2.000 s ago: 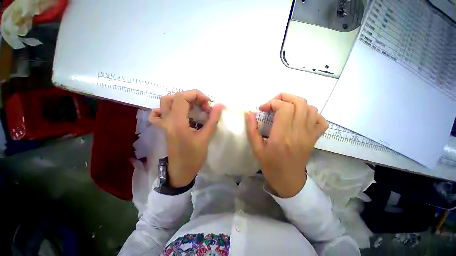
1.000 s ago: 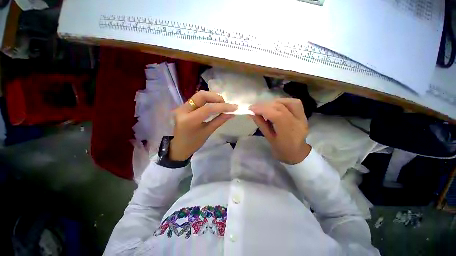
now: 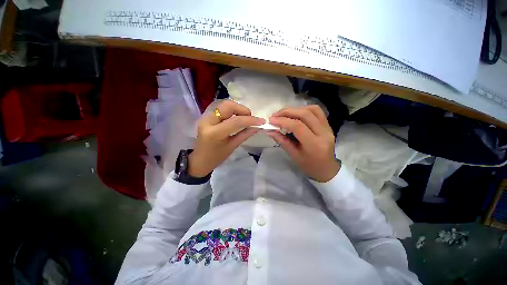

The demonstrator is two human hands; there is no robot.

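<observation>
A cream fabric piece (image 3: 258, 94) hangs over the lap, just below the table's front edge. A small folded white edge of it shows between the fingertips of both hands. My left hand (image 3: 222, 136), with a ring and a dark wristband, pinches this edge from the left. My right hand (image 3: 306, 139) pinches it from the right, with its fingertips close to those of my left hand. The fingers hide part of the fold.
The white table (image 3: 222, 16) has a printed scale along its wooden front edge. Paper sheets (image 3: 411, 39) lie at its right. White pieces (image 3: 172, 100) drape over a dark red container (image 3: 119, 122) at left. A cream heap (image 3: 367, 150) is at right. A red plastic object (image 3: 50, 131) stands far left.
Both hands have come down from the table edge to over the lap and closer together, still holding the cream piece. The view has tipped downward, so the machine bed is out of the picture.
</observation>
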